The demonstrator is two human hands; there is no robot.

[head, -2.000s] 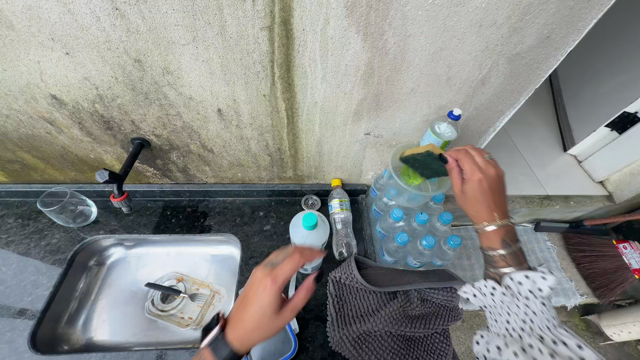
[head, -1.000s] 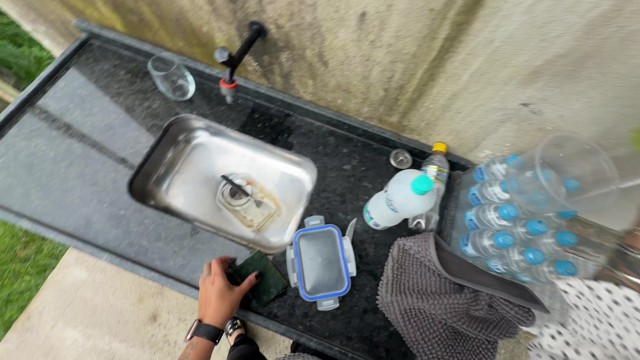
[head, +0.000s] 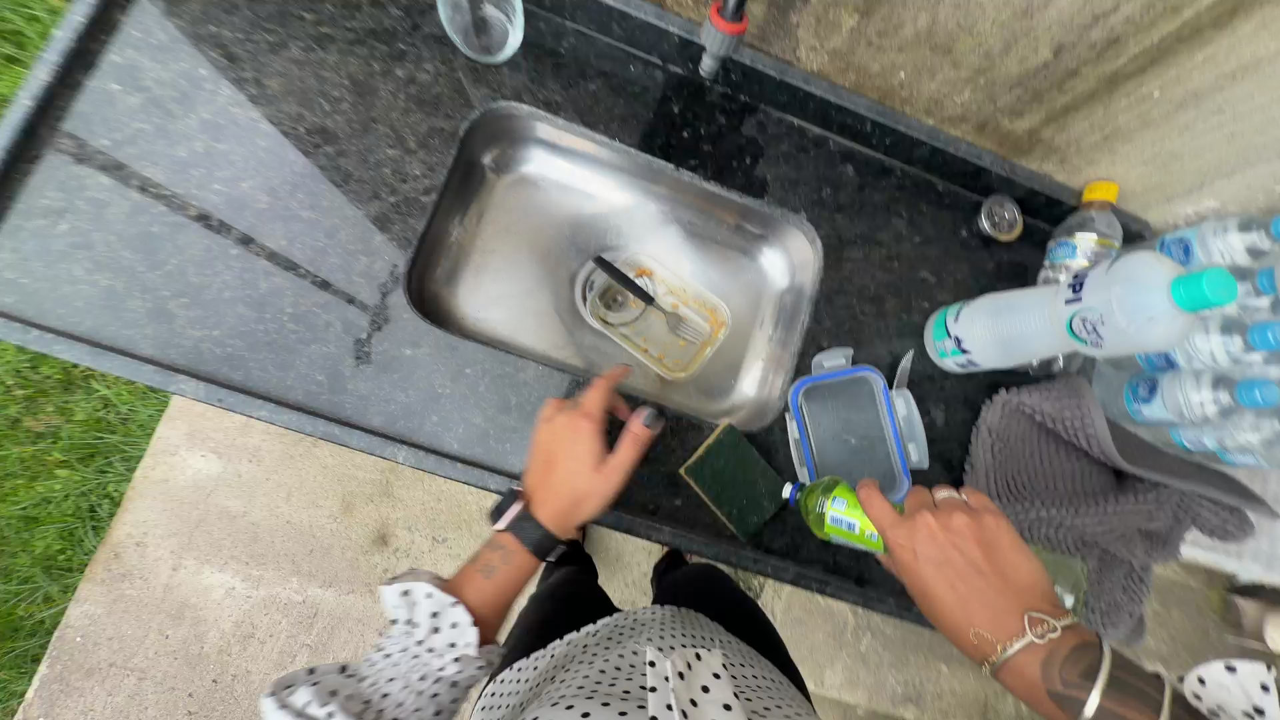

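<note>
My right hand (head: 950, 545) grips a bottle of green dish soap (head: 838, 514), tilted with its capped end pointing left over the counter's front edge. Beside that cap, a green scouring sponge (head: 735, 480) lies on the dark stone. My left hand (head: 575, 460) is empty, fingers apart, over the front rim of the steel sink (head: 500, 270). Inside the sink is a food-soiled clear plastic container (head: 690, 345), with a black-handled fork (head: 640, 293) resting in it. A clear lid with a blue seal (head: 852, 430) lies between the sink and a grey towel (head: 1040, 480).
A large white bottle with a teal cap (head: 1080, 315) and a yellow-capped bottle (head: 1085, 235) stand at the right, near several blue-capped water bottles (head: 1190, 390). A drinking glass (head: 482, 25) is at the back left, and a tap (head: 722, 35) comes from the wall.
The sponge, in my right hand at first and under my left hand a second ago, now lies free on the counter. My right hand now holds the dish soap. The view has moved closer over the sink.
</note>
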